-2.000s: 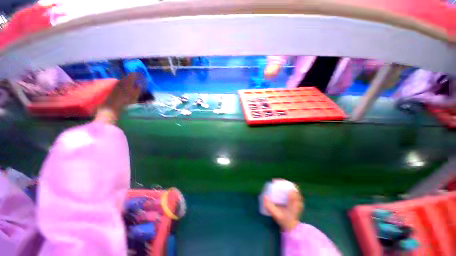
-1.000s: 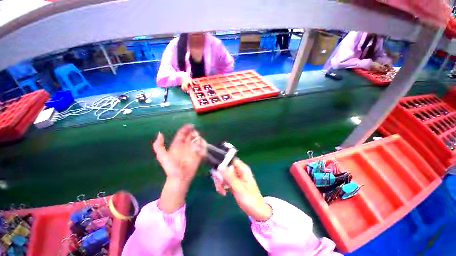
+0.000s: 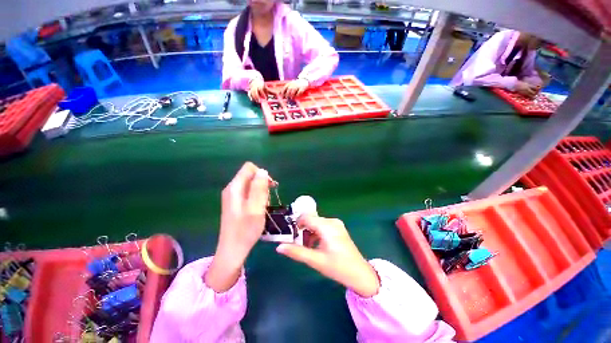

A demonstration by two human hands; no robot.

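A small dark electronic unit (image 3: 279,223) with a white edge is held between my two hands above the green belt. My left hand (image 3: 244,201) pinches the wire handles of a binder clip (image 3: 270,201) that rises from the unit's left side. My right hand (image 3: 329,249) grips the unit's right side with thumb and fingers. A round white piece (image 3: 303,206) shows at my right fingertips, above the unit. Whether the clip's jaws touch the unit is too small to tell.
A red tray with coloured clips (image 3: 164,295) and a tape roll (image 3: 162,254) is at lower left. Another red tray (image 3: 519,251) holds clips at right. A slanted metal post (image 3: 519,161) stands behind it. Across the belt, a person (image 3: 281,47) handles a red grid tray (image 3: 335,104).
My left hand has closed from spread fingers onto the clip's handles. The unit is now level and turned towards me. The person across has both hands at the grid tray.
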